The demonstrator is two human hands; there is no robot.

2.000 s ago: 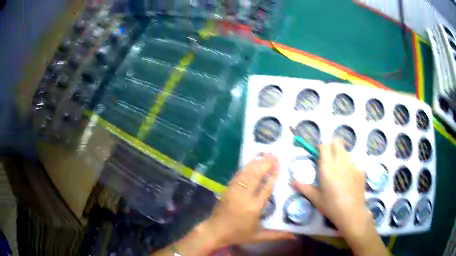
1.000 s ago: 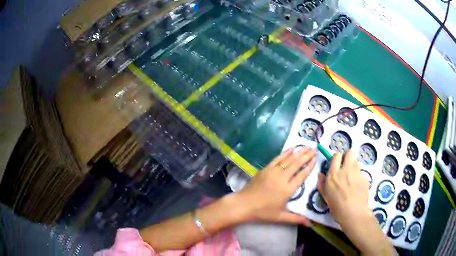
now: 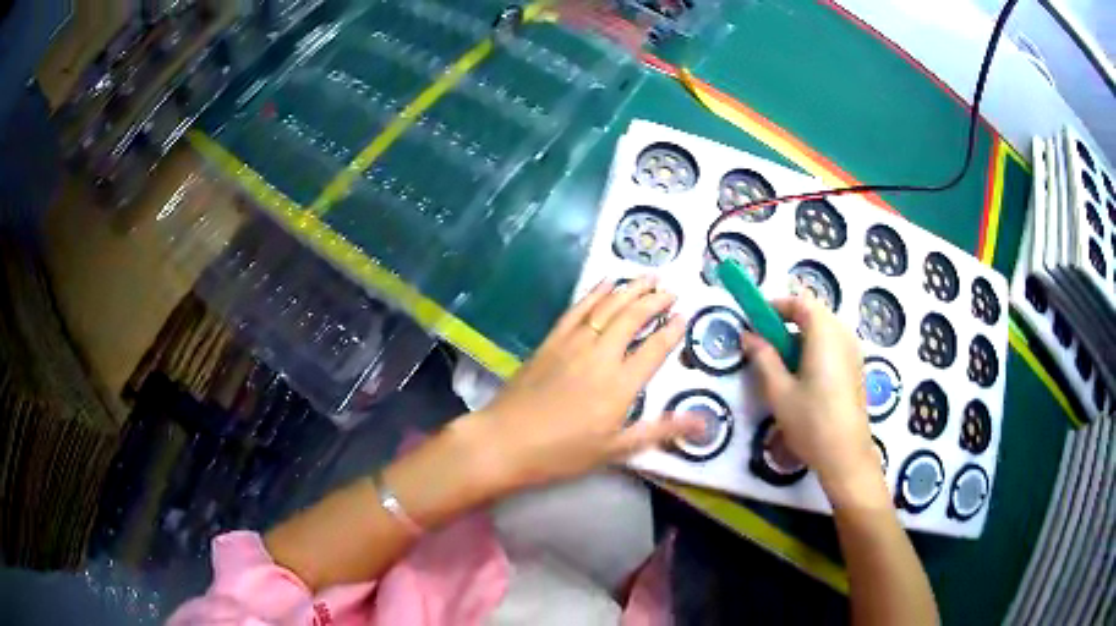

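Observation:
A white foam tray (image 3: 783, 165) with rows of round pockets lies on the green mat in front of me. My right hand (image 3: 814, 385) holds a green test probe (image 3: 761, 316) over the tray; its tip is hidden. A thin red and black probe lead (image 3: 857, 191) runs from its far end. My left hand (image 3: 587, 379) lies bare and spread on the tray's left part, its thumb at a silver-faced speaker driver (image 3: 699, 424). Another driver (image 3: 716, 339) lies between my hands. A bluish driver (image 3: 879, 388) is right of my right hand. Far pockets show perforated round plates (image 3: 886, 250).
A clear blister tray (image 3: 416, 159) lies on the mat at the left, over yellow tape. Another clear tray (image 3: 306, 312) sits nearer at the bench edge. Brown cardboard sheets (image 3: 61, 452) stand at far left. Stacked foam trays (image 3: 1052, 232) are at right. The lead hangs from upper right.
The view has shifted, so the tray sits further left and higher than a second ago. The green probe shows more of its length. My left thumb now reaches over a near-row driver.

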